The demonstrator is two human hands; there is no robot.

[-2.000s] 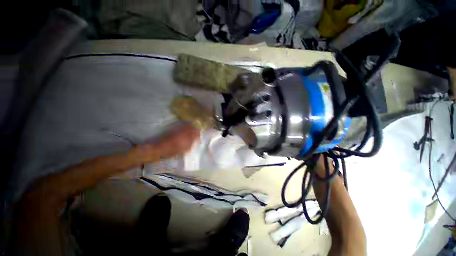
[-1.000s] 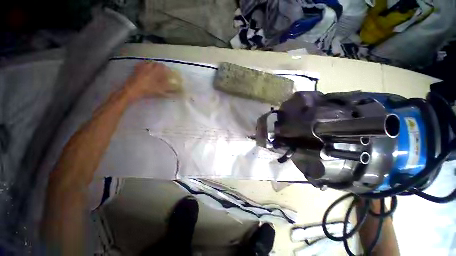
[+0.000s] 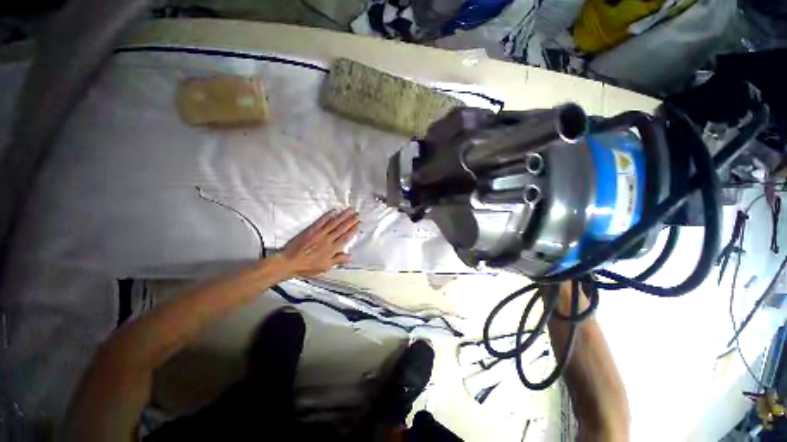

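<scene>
The cloth cutting machine (image 3: 526,186), grey metal with a blue band, stands over the right part of the pale fabric lay (image 3: 155,190). My left hand (image 3: 321,245) lies flat on the lay, left of the cutter, fingers somewhat apart and holding nothing. My right hand (image 3: 570,300) is mostly hidden behind the motor and cable; the wrist and forearm show below, and its grip cannot be seen. The speckled stone weight (image 3: 384,97) lies on the lay beyond my left hand. A tan block (image 3: 223,101) lies further left. The blade is hidden.
Black cable (image 3: 526,345) hangs in loops over my right wrist. Striped offcuts (image 3: 362,309) lie along the near edge. Thin dark tools (image 3: 734,246) lie on white cloth at right. Heaped cloth (image 3: 518,34) is beyond the table. A blurred grey shape crosses the upper left.
My left hand has moved the tan block left along the lay and let it go, then come back toward the cutter and flattened on the cloth. The view has shifted too.
</scene>
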